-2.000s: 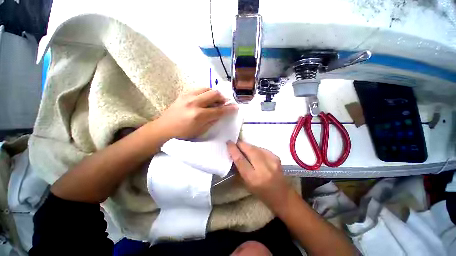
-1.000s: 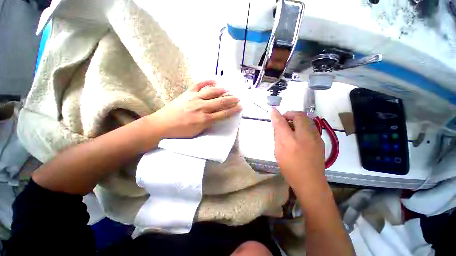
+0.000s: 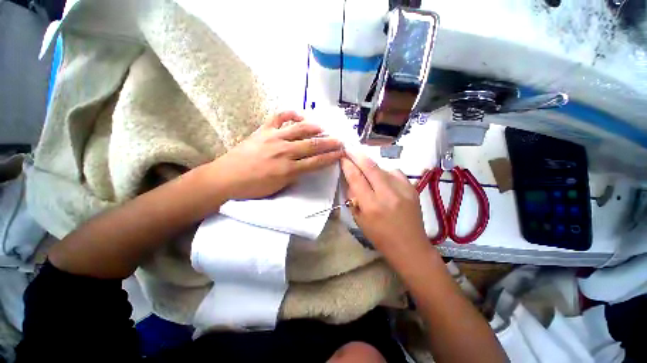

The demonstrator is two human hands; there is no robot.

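Observation:
The bulky cream fleece piece lies left of the needle area and under my left forearm. A smooth white band lies over it and hangs toward my lap. My left hand presses and holds the band beside the presser foot area, which the machine's shiny metal guard and my fingers partly hide. My right hand has its fingertips at the band's edge, touching my left fingertips. A thin metal tool sticks out leftward from my right hand over the band; its handle is hidden in the palm.
The white sewing machine head spans the top right, with a tension assembly on it. Red-handled scissors, a brown scrap and a black smartphone lie right of my right hand. White fabric pieces are heaped below the table edge.
My right hand has moved left, away from over the scissors and back to the band's edge. The thin tool's shaft now points left over the band. My left hand has stayed on the band.

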